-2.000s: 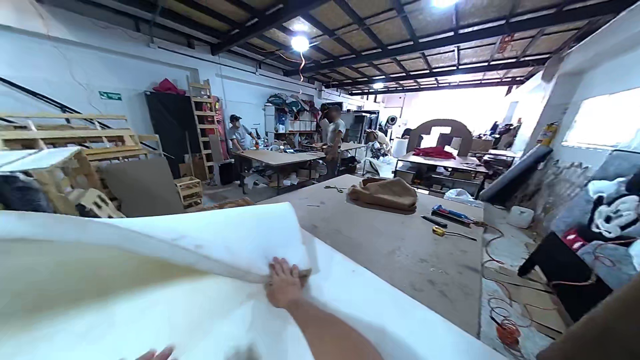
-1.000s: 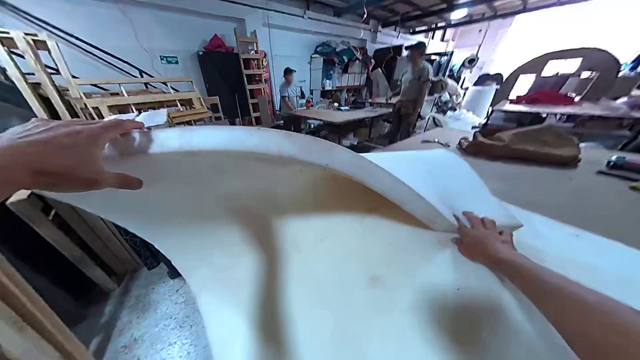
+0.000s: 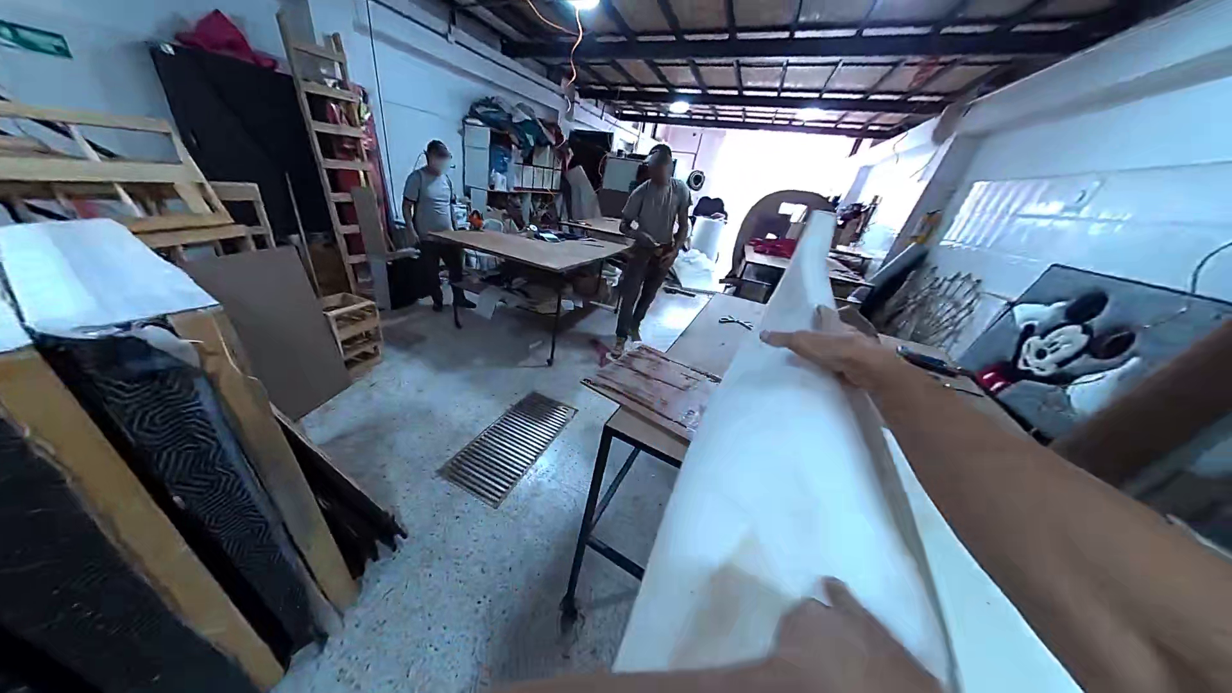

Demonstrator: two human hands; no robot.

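Observation:
A long white sheet, foam-like and folded over along its length (image 3: 780, 462), lies on the worktable and hangs past its left side. My right hand (image 3: 833, 351) is at the far part of the fold, a digit stretched across the white surface and the others partly hidden; it appears to grip the sheet. Low in the view, my left hand (image 3: 847, 635) rests against the near part of the sheet with its thumb raised, its other fingers hard to make out. Scissors (image 3: 736, 322) lie on the table (image 3: 707, 332) beyond the sheet.
A stained board (image 3: 654, 385) sticks out at the table's left side. Wooden frames and a black patterned panel (image 3: 183, 462) stand at the left. A floor grate (image 3: 510, 448) lies between. Two people (image 3: 654, 231) (image 3: 433, 212) stand by another table (image 3: 529, 248). A cartoon-figure rug (image 3: 1078, 337) is at the right.
The view has swung a lot. The sheet, spread and lifted in a broad curve a second ago, is now a narrow fold. My left hand has gone from its raised far edge to its near part.

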